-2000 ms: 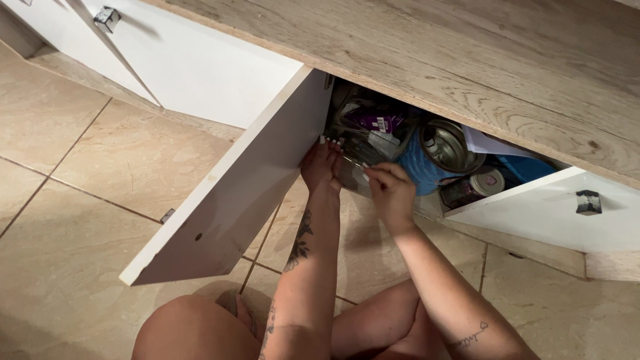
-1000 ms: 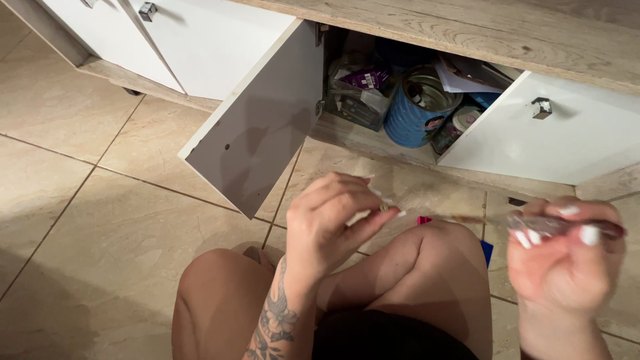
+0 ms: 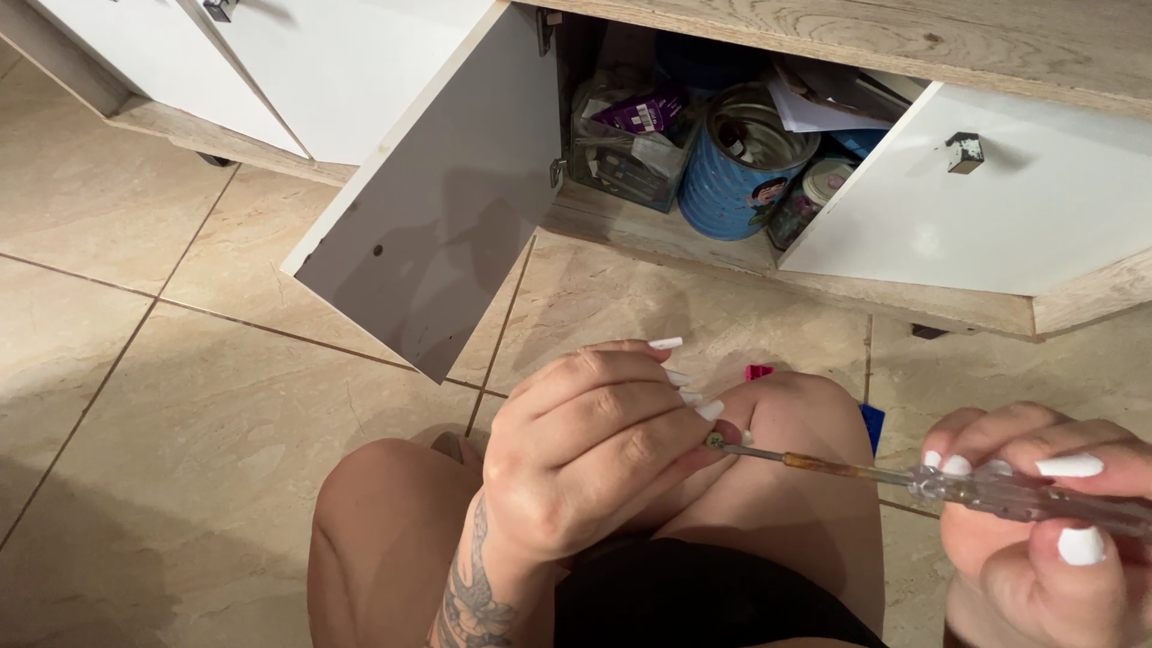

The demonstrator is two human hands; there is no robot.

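Note:
Between the thumb and fingers of my left hand [image 3: 603, 441] is a small screw [image 3: 715, 440], its cross-slotted head showing. My right hand [image 3: 1035, 486] grips the clear plastic handle of a screwdriver [image 3: 846, 467], whose thin shaft points left. The screwdriver's tip is at or very near the screw head; contact cannot be told for sure. Behind my hands the white cabinet door [image 3: 450, 189] stands swung out, with metal hinges [image 3: 556, 173] along its inner edge. The rest of the screw is hidden by my left fingers.
Inside the cabinet are a clear plastic box [image 3: 625, 171], a blue ribbed tin [image 3: 733, 189], a lidded jar [image 3: 823, 183] and papers [image 3: 810, 108]. A closed white door [image 3: 981, 216] is at right. Pink [image 3: 759, 371] and blue [image 3: 871, 427] pieces lie on the tiles near my knee.
My hands have come back from the door's hinge side to above my lap. The screwdriver's shaft, blurred a second ago, now lies at the screw in my left fingers.

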